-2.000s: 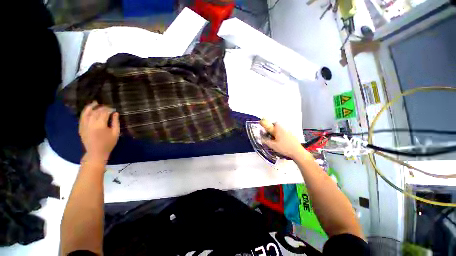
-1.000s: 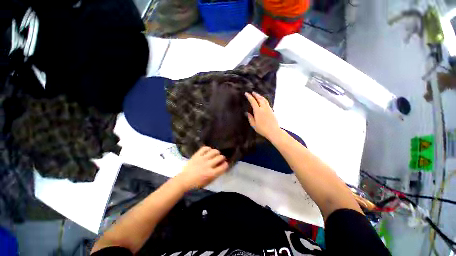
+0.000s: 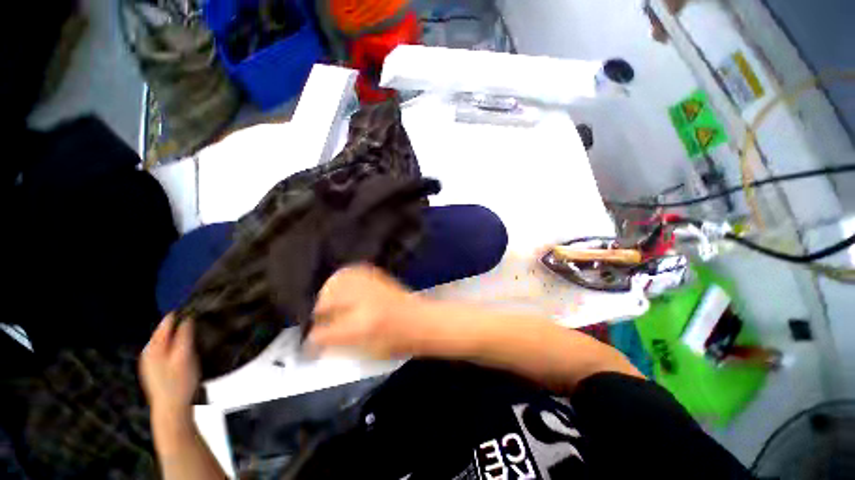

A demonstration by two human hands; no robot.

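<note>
The brown plaid garment piece lies bunched across the navy padded board, with smooth dark brown cloth on top. My left hand holds the piece's near left edge. My right hand is blurred, its fingers closed on the dark cloth at the near edge. The steam iron stands at the table's right edge, its pale handle free of any hand.
A white narrow arm runs along the table's far side. A blue bin stands beyond the table. A person in black is close at the left. A green bag and cables hang at the right.
My right hand has left the iron, which now rests at the right. The plaid piece has been turned and bunched. My left hand has moved left, my right hand nearer me.
</note>
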